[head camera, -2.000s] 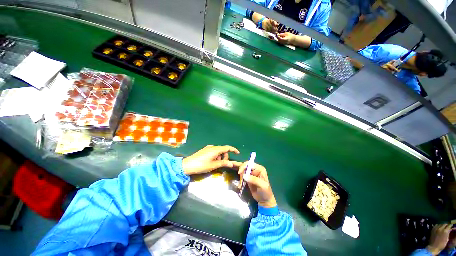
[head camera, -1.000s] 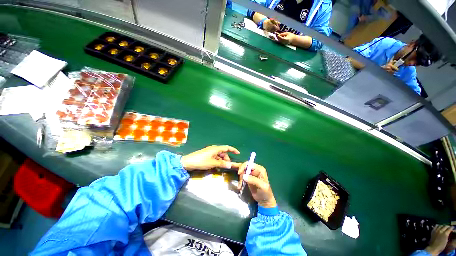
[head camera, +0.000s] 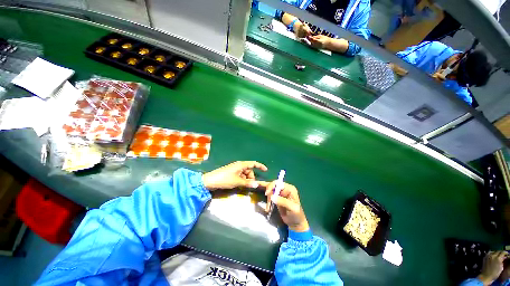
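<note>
My right hand [head camera: 288, 204] holds the white, pen-like tweezers [head camera: 278, 186] upright, tips down toward the glossy backing sheet [head camera: 237, 208]. The sheet lies flat before me, with yellow spots along its far edge and strong glare. My left hand [head camera: 230, 176] rests over the sheet's far edge, index finger stretched out and another fingertip close to the right hand. Whether it pinches something is too small to tell. An orange disc sheet [head camera: 170, 144] lies flat beyond my left forearm.
The black parts tray [head camera: 139, 58] with amber-centred round parts lies at the back left. A bagged bundle [head camera: 102, 111] and white papers [head camera: 42, 77] lie far left. A black box [head camera: 364, 223] of pale pieces and a white scrap [head camera: 392, 253] lie right. Other people work behind the rail and at right.
The black parts tray has shifted left along the green surface. My hands and the tweezers are almost unmoved. The person at the upper right has moved their head.
</note>
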